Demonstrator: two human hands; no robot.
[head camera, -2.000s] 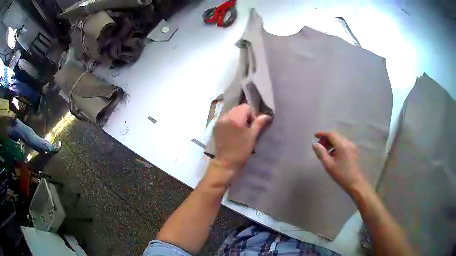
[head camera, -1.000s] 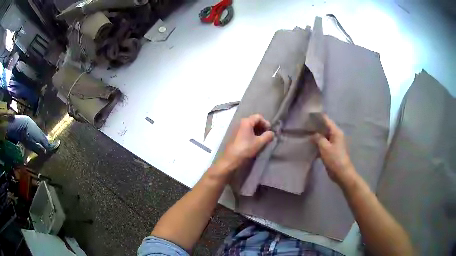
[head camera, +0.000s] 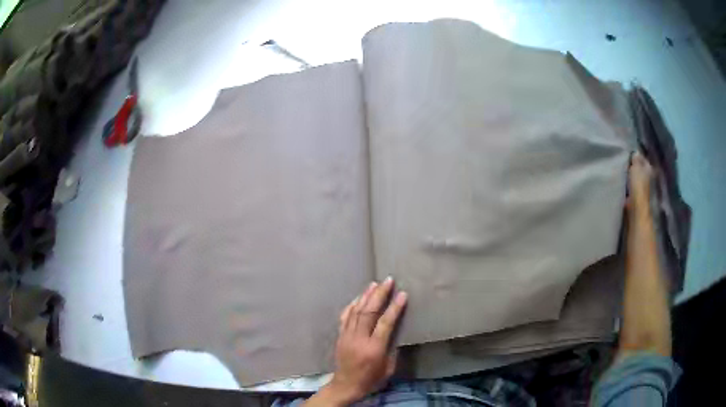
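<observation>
A grey-brown cut panel (head camera: 247, 230) lies flat on the white table, at the left. A second grey-brown panel (head camera: 485, 183) lies to its right; their edges meet along an upright line mid-view. My left hand (head camera: 368, 334) rests flat at the bottom of this line, holding nothing. My right hand (head camera: 639, 179) is at the right panel's right edge, where creases run towards it; it seems to grip the edge, but its fingertips are partly hidden. A stack of cut panels (head camera: 541, 338) shows layered edges beneath the right panel.
Red-handled shears (head camera: 123, 123) lie at the upper left. A pile of dark tied bundles (head camera: 48, 103) lines the left edge. Bunched dark cloth (head camera: 665, 159) lies beyond my right hand. A narrow strip (head camera: 286, 52) lies behind the panels. Small dark bits lie on the white table (head camera: 91, 262).
The view has shifted right. The small folded cloth my hands held is no longer seen in them. My left hand now lies flat, and my right hand has moved to the far right edge.
</observation>
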